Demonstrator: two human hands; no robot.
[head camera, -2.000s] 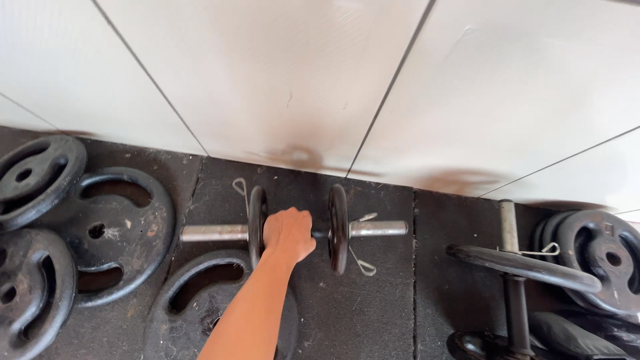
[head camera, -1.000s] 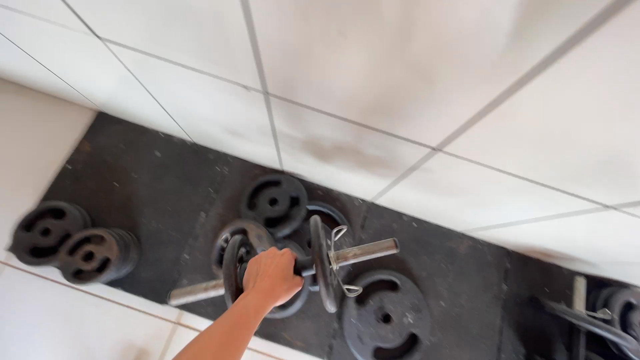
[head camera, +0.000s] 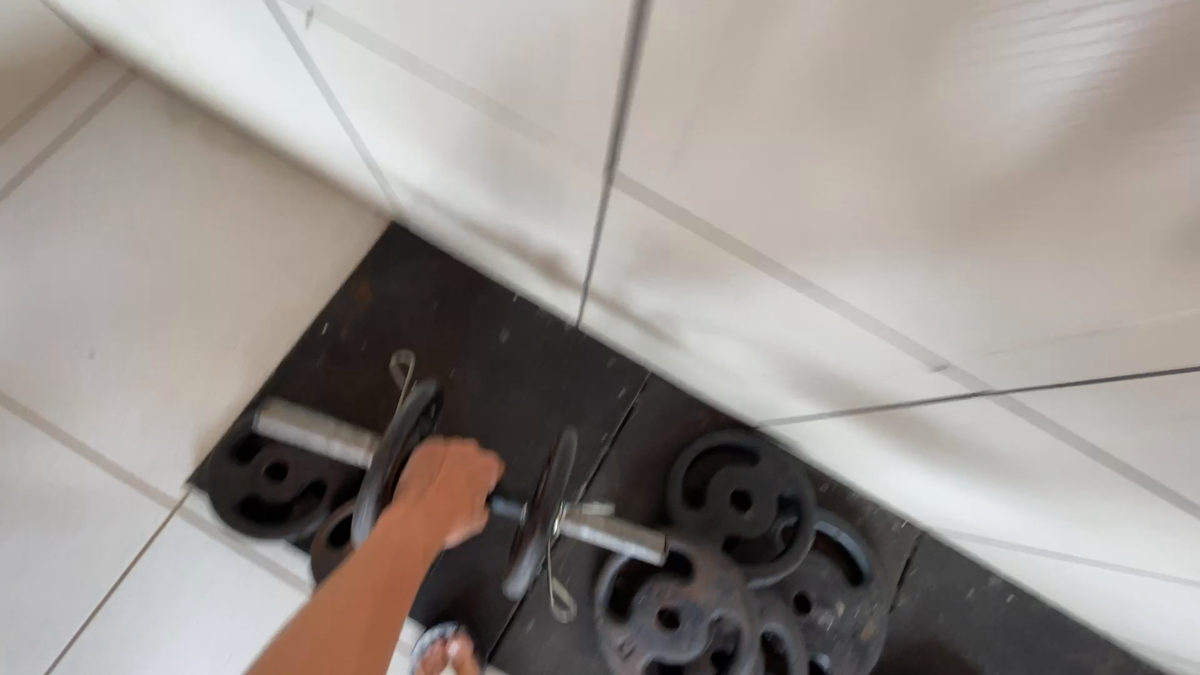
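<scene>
My left hand (head camera: 450, 487) is closed on the handle of a dumbbell, between its two black plates. The dumbbell's chrome bar end (head camera: 314, 431) sticks out at the left, and another at the right. One black plate (head camera: 398, 459) is just left of my hand; the other (head camera: 544, 516) is to its right. Wire spring clips (head camera: 561, 595) sit at the outer sides of the plates. The dumbbell is over the black rubber mat (head camera: 469, 319); whether it touches the mat cannot be told. My right hand is not in view.
Weight plates (head camera: 274, 473) lie under the dumbbell's left end. Several more (head camera: 741, 497) overlap on the mat at the right. A tiled wall (head camera: 844, 187) rises behind the mat, and pale floor tiles (head camera: 169, 281) lie at the left. A foot (head camera: 448, 652) shows at the bottom edge.
The view has swung left along the mat. My left hand has carried the dumbbell left, past the piled plates, to the mat's left end, still gripping its handle.
</scene>
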